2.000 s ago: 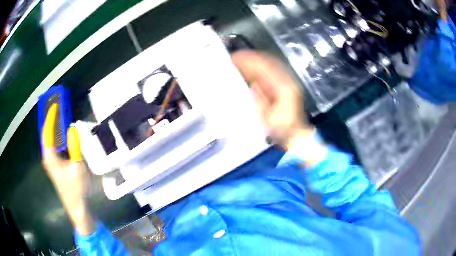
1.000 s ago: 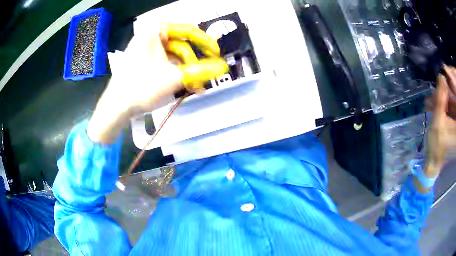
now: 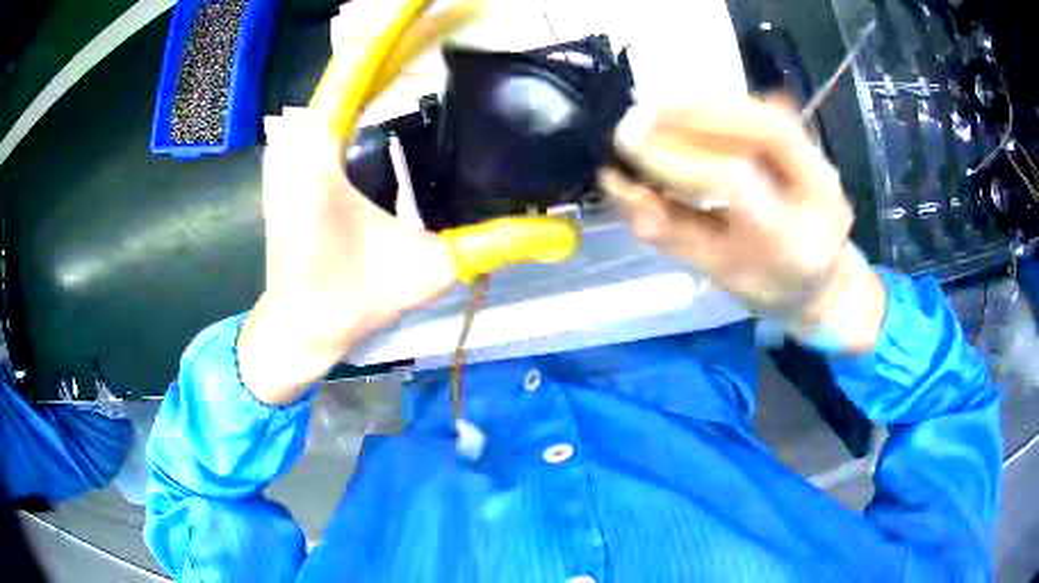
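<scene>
The white housing (image 3: 672,46) lies in front of me, partly hidden by both hands. A black module (image 3: 501,142) with a glossy round centre is over its opening; whether it is seated cannot be told. My right hand (image 3: 741,216), blurred, has its fingertips closed at the module's right edge. A thin lead sticks out above this hand. My left hand (image 3: 342,239), with yellow finger cots, is spread around the module's left and front sides, thumb along the near edge. A red-brown lead (image 3: 461,353) with a small white plug hangs below the thumb.
The blue screw tray (image 3: 211,85) stands at the upper left on the dark green bench (image 3: 125,251). A clear blister tray (image 3: 923,148) with black round modules and leads lies at the right. A blue sleeve (image 3: 68,444) shows at the left edge.
My right hand has come back from the blister tray at the right to the housing. The black module now covers part of the opening. My left hand has spread its fingers.
</scene>
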